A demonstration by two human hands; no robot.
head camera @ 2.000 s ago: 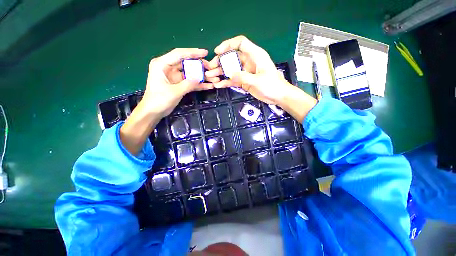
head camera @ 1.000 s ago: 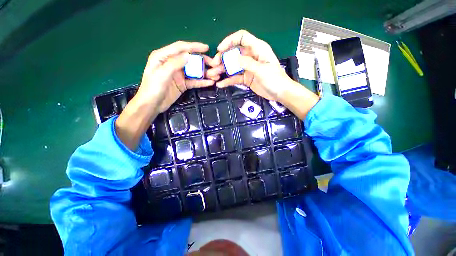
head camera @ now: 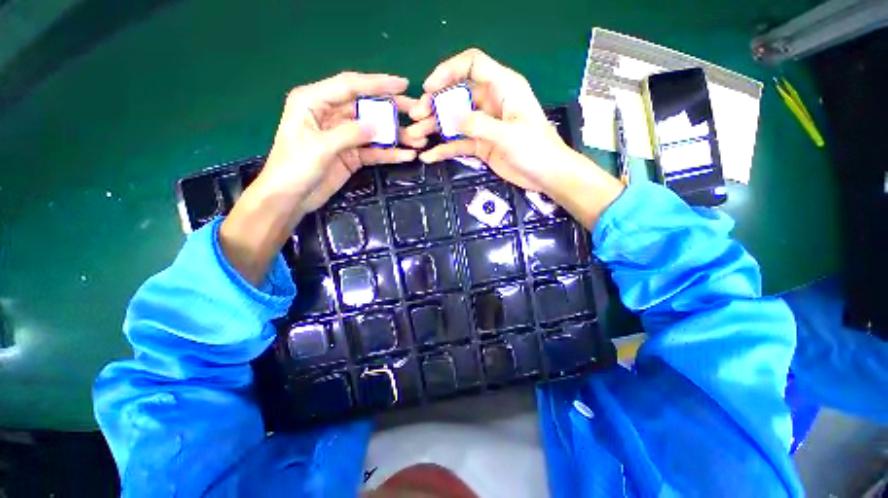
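Note:
My left hand (head camera: 326, 136) holds a small square watch body (head camera: 378, 121) by its edges, its lit white face towards me. My right hand (head camera: 501, 126) holds a second watch body (head camera: 454, 109), also showing a white face, with the thumb over its lower right part. Both hands are above the far edge of a glossy black tray (head camera: 448, 309) with square pockets, and their fingertips nearly meet. A pale square unit with a dark centre (head camera: 489, 207) lies turned in an upper pocket. Another pale unit is partly hidden by my right forearm.
At the right, a printed paper sheet (head camera: 737, 117) lies on the green mat (head camera: 195, 58) with a black smartphone (head camera: 684, 131) on it. A pen (head camera: 621, 143) is beside the phone. Yellow-green tweezers (head camera: 801, 112) lie farther right, below a grey metal bar (head camera: 828, 31).
The view has shifted a little. Both hands still hold the two watches, which have tilted slightly. The thumbs now lie over part of the white faces.

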